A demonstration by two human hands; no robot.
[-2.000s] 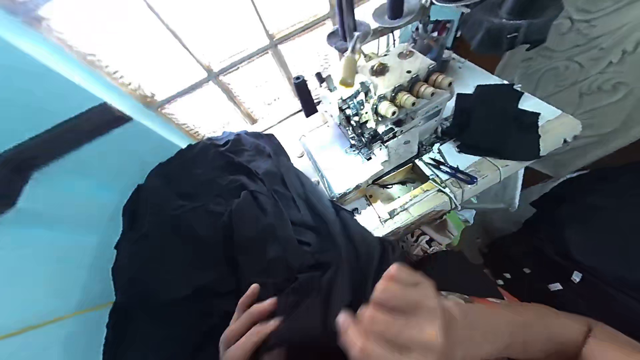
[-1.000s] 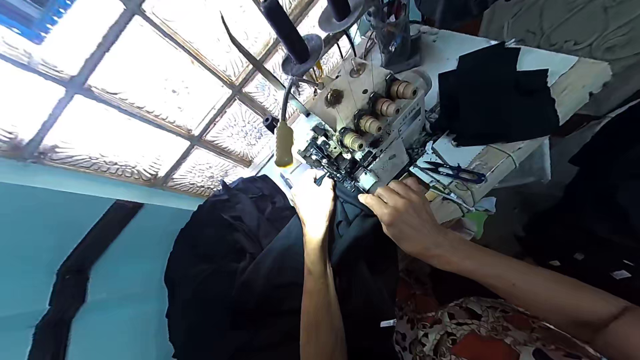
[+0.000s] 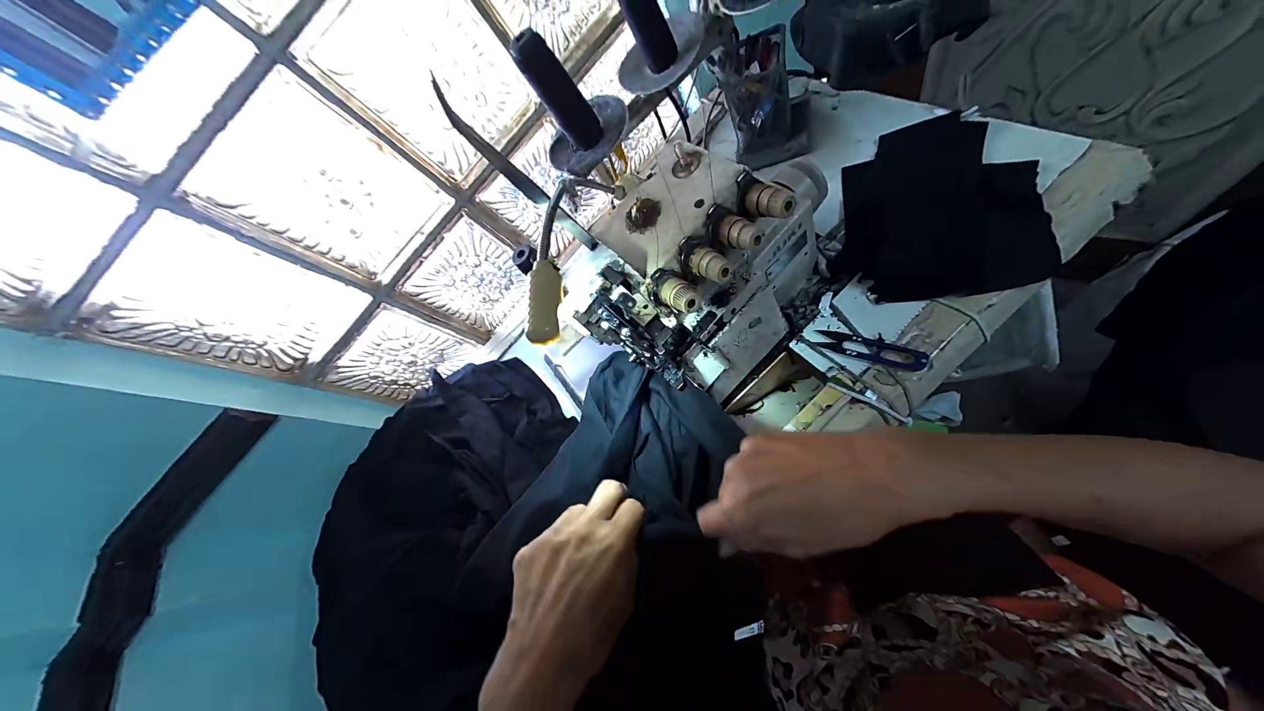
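Dark fabric (image 3: 553, 504) runs from the presser area of an overlock sewing machine (image 3: 726, 247) down over my lap, bunched in folds. My left hand (image 3: 583, 563) grips the fabric below the machine, fingers curled into it. To its right, my right hand (image 3: 790, 494) is closed on the fabric's right side, slightly blurred, its fingertips partly hidden. The fabric's upper end lies at the needle area, where a lamp lights it. A yellowish-handled tool (image 3: 544, 301) hangs beside the machine's left side.
Cut black fabric pieces (image 3: 948, 207) lie on the white sewing table (image 3: 1096, 178). Blue-handled thread snips (image 3: 869, 351) rest near the machine. A mesh holder (image 3: 765, 99) stands behind, beside black thread cones (image 3: 558, 89). A glass-block window (image 3: 296, 178) borders the left side.
Both hands have moved back from the machine's needle area toward my body, with the fabric in them. Two seconds ago they were low in view, over the fabric, away from the machine.
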